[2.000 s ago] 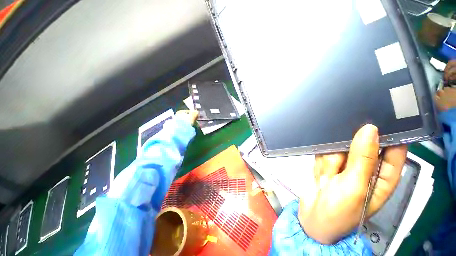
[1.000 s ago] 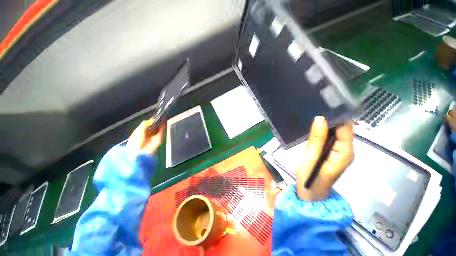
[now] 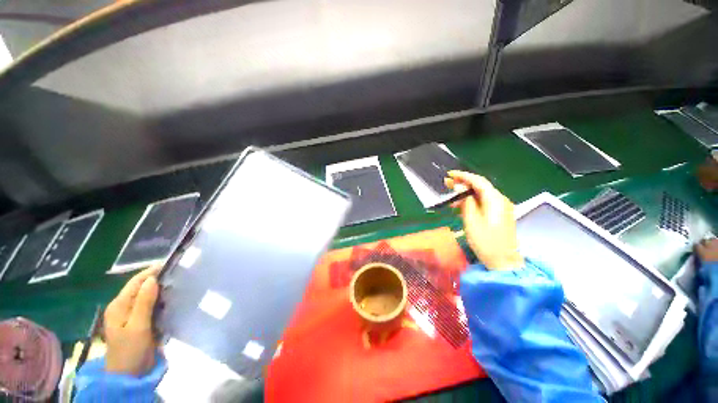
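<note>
My left hand (image 3: 134,323) holds a tablet back housing (image 3: 244,260) by its left edge, raised and tilted left of the orange-red mat, its inner side with pale squares showing. My right hand (image 3: 490,224) holds a thin dark pen-like tool (image 3: 458,197). Its fingertips are at the right edge of a dark housing (image 3: 431,167) lying on a white sheet; I cannot tell if they touch it. The cardboard tube (image 3: 379,293) stands on the mat (image 3: 315,358) beside dark grid sheets (image 3: 429,299).
Stacked housings with white layers (image 3: 602,275) lie at the right. Several dark housings lie on white sheets along the green belt (image 3: 480,149). More grid sheets (image 3: 614,211) lie beyond the stack. A pink roll (image 3: 27,358) is at far left. Another person's hand (image 3: 708,250) shows at the right edge.
The housing formerly raised in my right hand is gone from it; that hand is now low over the belt. My left hand has a housing close up, nearer the mat. The view has turned.
</note>
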